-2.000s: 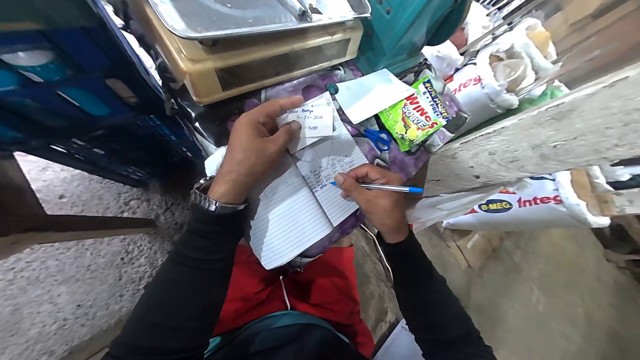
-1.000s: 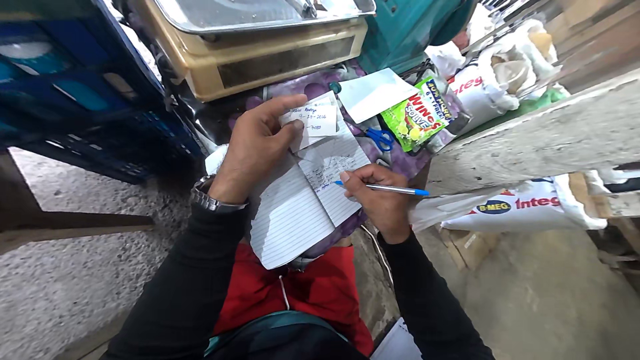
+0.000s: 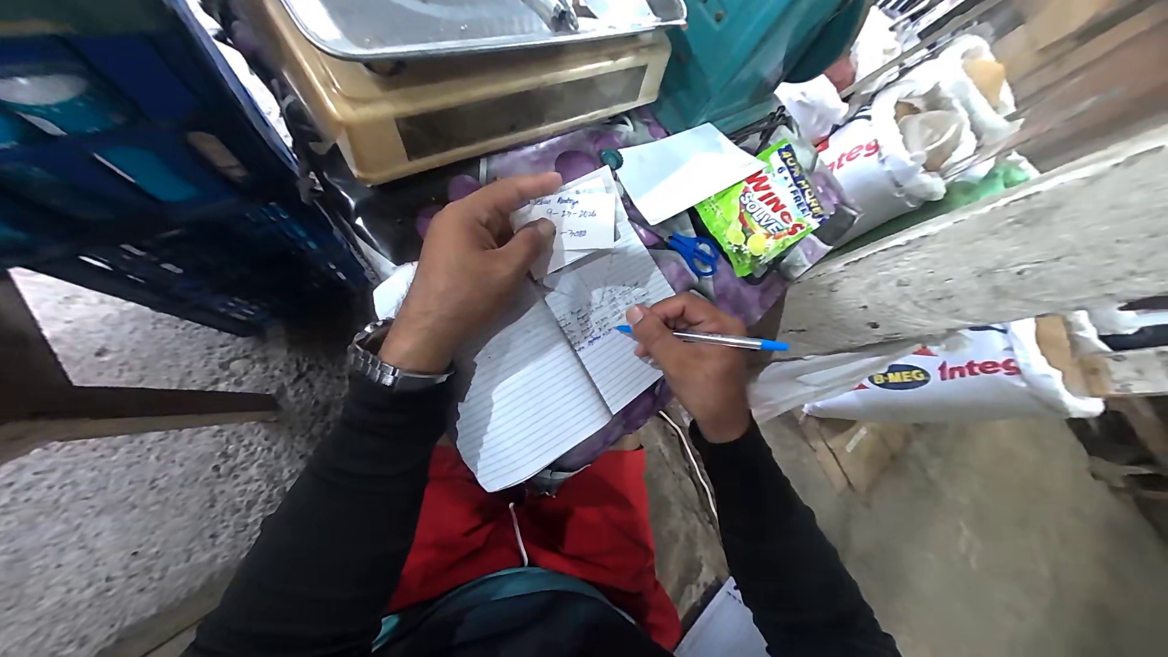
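Note:
An open ruled notebook point(image 3: 538, 392) lies on a purple patterned cloth, with handwriting on its right page. My left hand point(image 3: 474, 265), a metal-band watch at its wrist, holds small handwritten paper slips point(image 3: 584, 222) between thumb and fingers over the notebook's upper part. A blue-capped ballpoint pen point(image 3: 730, 340) is gripped in my right hand point(image 3: 698, 360), its tip at the writing on the right page. Beyond that hand are scissors with blue handles point(image 3: 695, 255), a green sachet point(image 3: 762, 210) and a blank white paper point(image 3: 684, 169) that partly overlaps the sachet.
A beige weighing scale point(image 3: 520, 100) with a metal tray point(image 3: 438, 23) stands at the cloth's far edge. Blue plastic crates point(image 3: 109, 173) rise on the left. A whitish wooden beam point(image 3: 985, 237) crosses on the right, with printed white sacks point(image 3: 949, 379) behind and below it.

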